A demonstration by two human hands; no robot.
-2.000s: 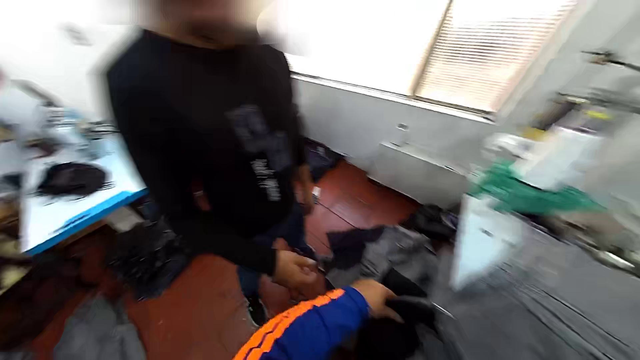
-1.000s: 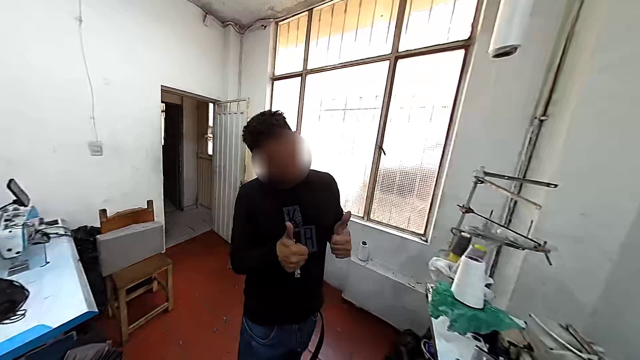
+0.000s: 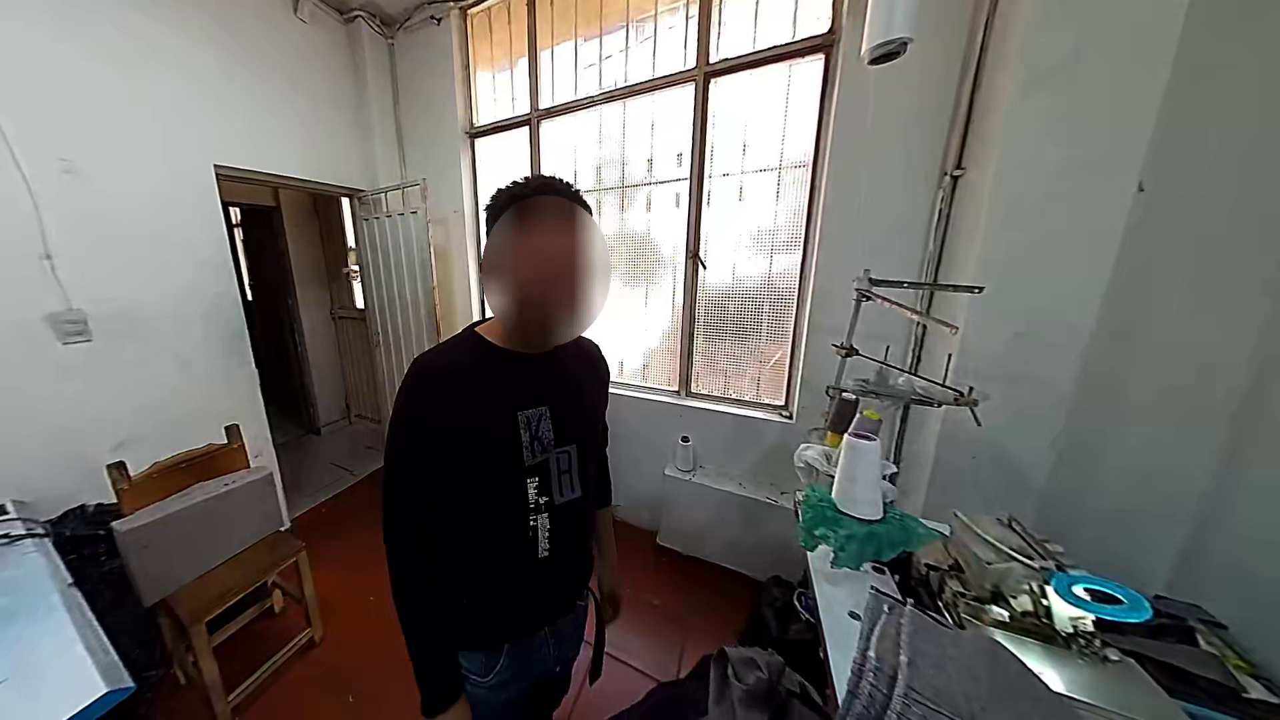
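Note:
Neither my left hand nor my right hand shows in the head view now. In front of me stands a person in a black long-sleeved top and jeans, arms lowered. Grey denim fabric lies at the lower right, beside the work table. A white cone of thread stands upright by a crumpled green plastic bag. Further right, a blue ring-shaped roll rests on a metal machine part. Dark cloth is heaped at the bottom edge.
A wooden chair with a grey box-like block stands left, near a pale table. Behind are an open metal door and a barred window. A thread stand rises at right; a low white ledge runs under the window.
The other person has lowered both hands, which were raised with thumbs up a second ago. My sleeved arm, in view two seconds ago near the fabric, is out of view.

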